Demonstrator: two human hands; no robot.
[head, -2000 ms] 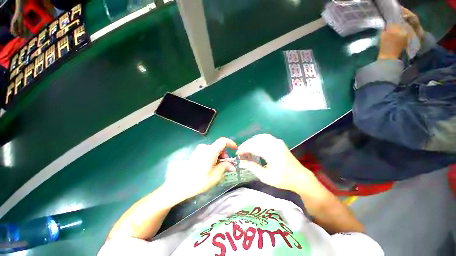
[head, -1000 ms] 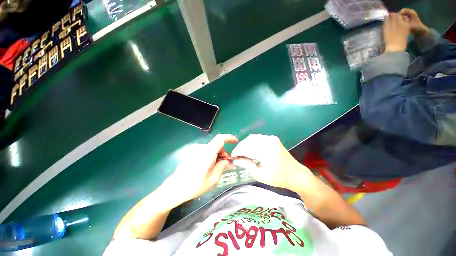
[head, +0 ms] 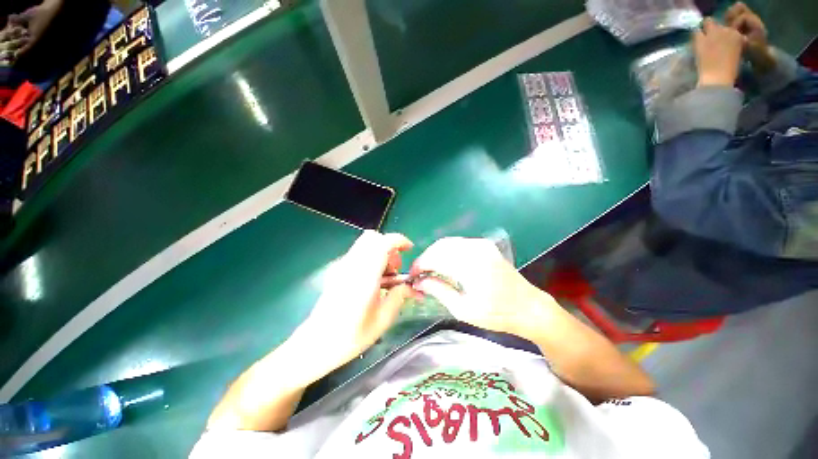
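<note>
My left hand (head: 359, 285) and my right hand (head: 475, 282) meet at the bench's near edge. Their fingertips pinch a thin, small piece (head: 422, 279) between them; its exact form is too blurred to tell. A clear plastic sheet (head: 423, 309) with pale block marks lies under my hands, mostly hidden by them. A clear edge also shows just beyond my right hand. Another clear sheet with reddish blocks in two columns (head: 543, 111) lies flat on the bench to the right, its lower part white with glare.
A dark-screened smartphone (head: 341, 194) lies beyond my hands. A pale rail (head: 215, 215) and upright (head: 357, 72) cross the bench. A blue bottle (head: 63, 412) lies at lower left. A black tray of parts (head: 90, 90) is upper left. A person in denim (head: 726, 179) works at right beside glossy sheets (head: 646, 18).
My left hand has shifted slightly up and left, and a clear edge now shows beyond my right hand. The neighbour's hands have moved off the sheets they held.
</note>
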